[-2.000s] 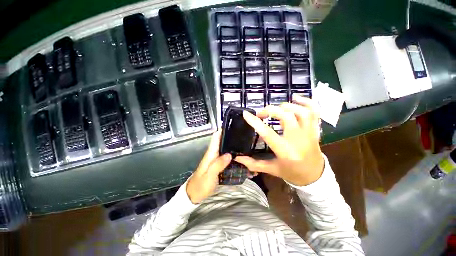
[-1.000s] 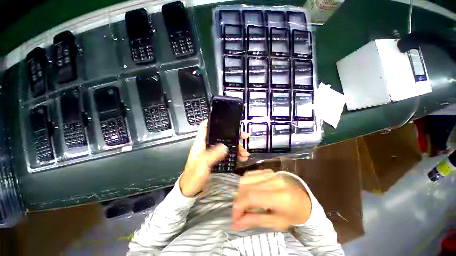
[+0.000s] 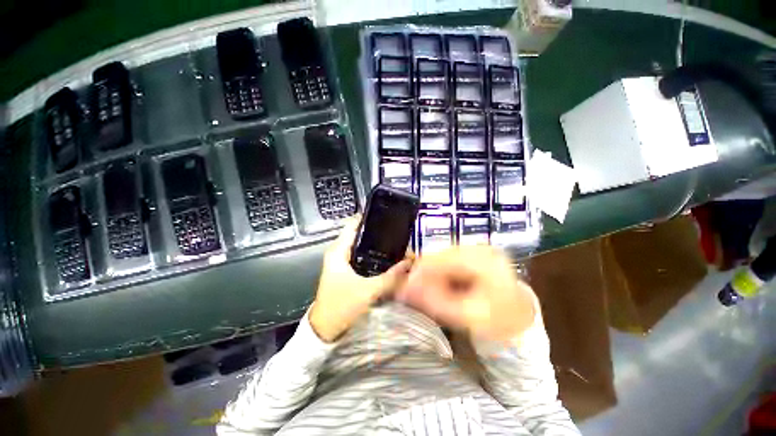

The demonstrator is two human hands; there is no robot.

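A black keypad phone [image 3: 387, 228] is held tilted in my left hand [image 3: 345, 285], its dark screen facing up and its lower part covered by the fingers. My right hand [image 3: 464, 289] is blurred, just right of the phone's lower end; whether it holds anything cannot be told. The lens tray [image 3: 525, 128], a clear tray with a tight grid of black-bordered square lenses, lies beyond the hands. The phone tray [image 3: 174, 102] lies to the left with two rows of black keypad phones and one empty pocket in its back row.
A white box [image 3: 600, 136] with a dark-edged panel stands at the right, with a white cloth [image 3: 551, 186] beside it. A black hose [image 3: 719, 75] curves behind the box. A small pale object [image 3: 543, 25] stands behind the lens tray. A brown cardboard box [image 3: 566, 332] is below the bench edge.
My right hand came off the phone's screen, dropped toward my body, and is now back up near its lower end. The phone has shifted slightly left and stays in my left hand.
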